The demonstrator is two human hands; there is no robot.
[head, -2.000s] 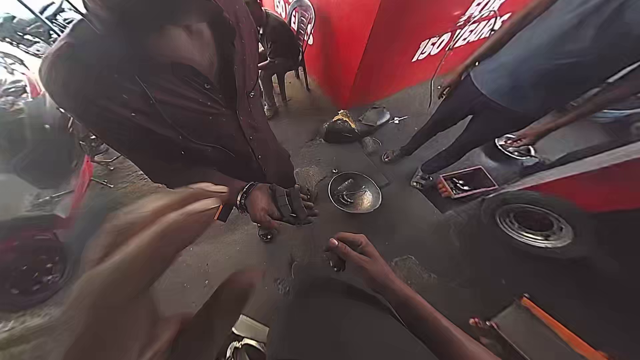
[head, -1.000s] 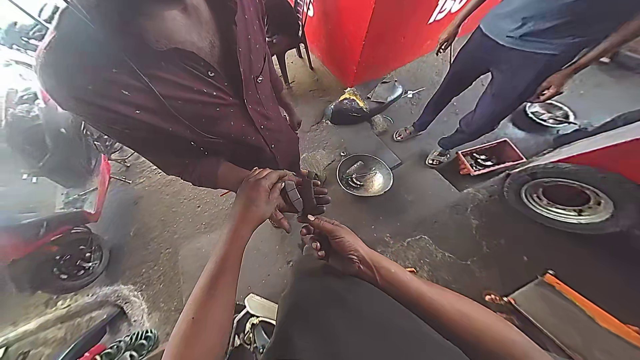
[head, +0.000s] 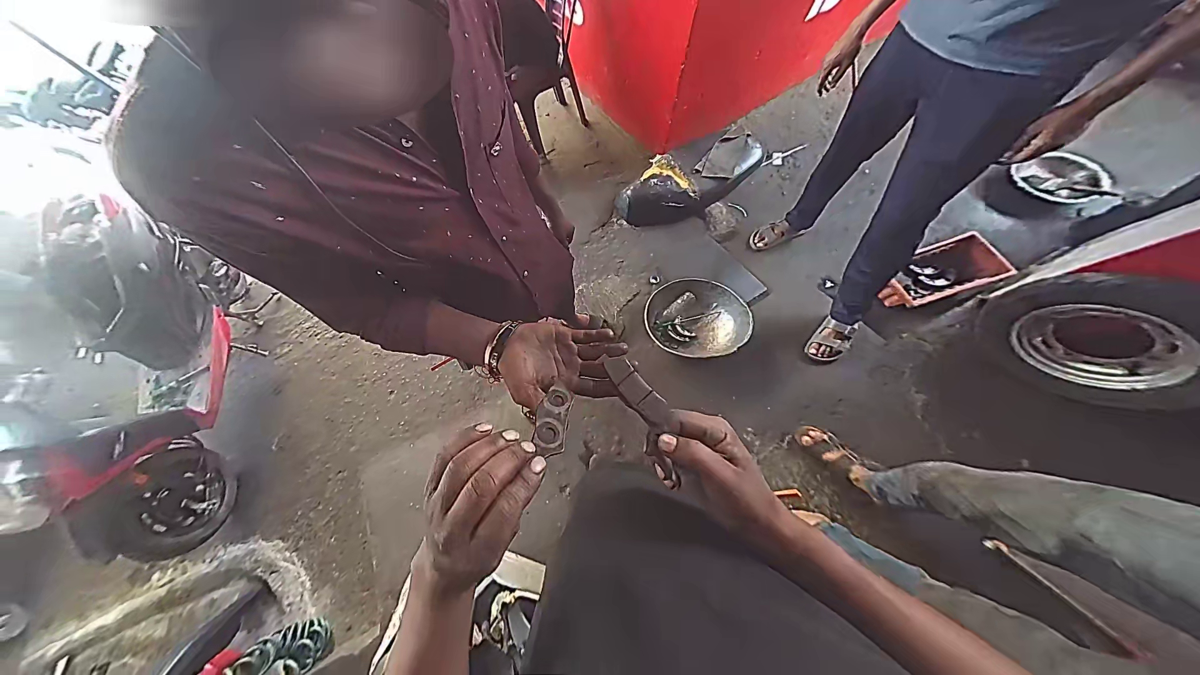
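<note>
My left hand (head: 483, 502) pinches a small dark metal part with two round recesses (head: 552, 419), perhaps a brake part, between thumb and fingertips. Between the thumb and fingers of my right hand (head: 708, 459) is a dark segmented block (head: 637, 389), which looks like a brake pad; its far end points up and left. Just beyond both parts, a co-worker's open hand (head: 553, 361) with bracelets is held palm up. Whether that palm touches either part is hard to tell. A metal bowl (head: 698, 319) holding dark parts rests on the ground past my right hand.
A co-worker in a maroon shirt (head: 356, 216) stands close ahead. Another person in dark trousers (head: 900, 141) stands at the right, near a red crate (head: 966, 267) and a wheel (head: 1097, 352). A red scooter (head: 159, 469) is at the left. A person's outstretched leg (head: 1031, 516) lies at the right.
My hands, together at the co-worker's hand one second ago, are now apart, each with a dark part. The co-worker's palm now shows open. The view has shifted.
</note>
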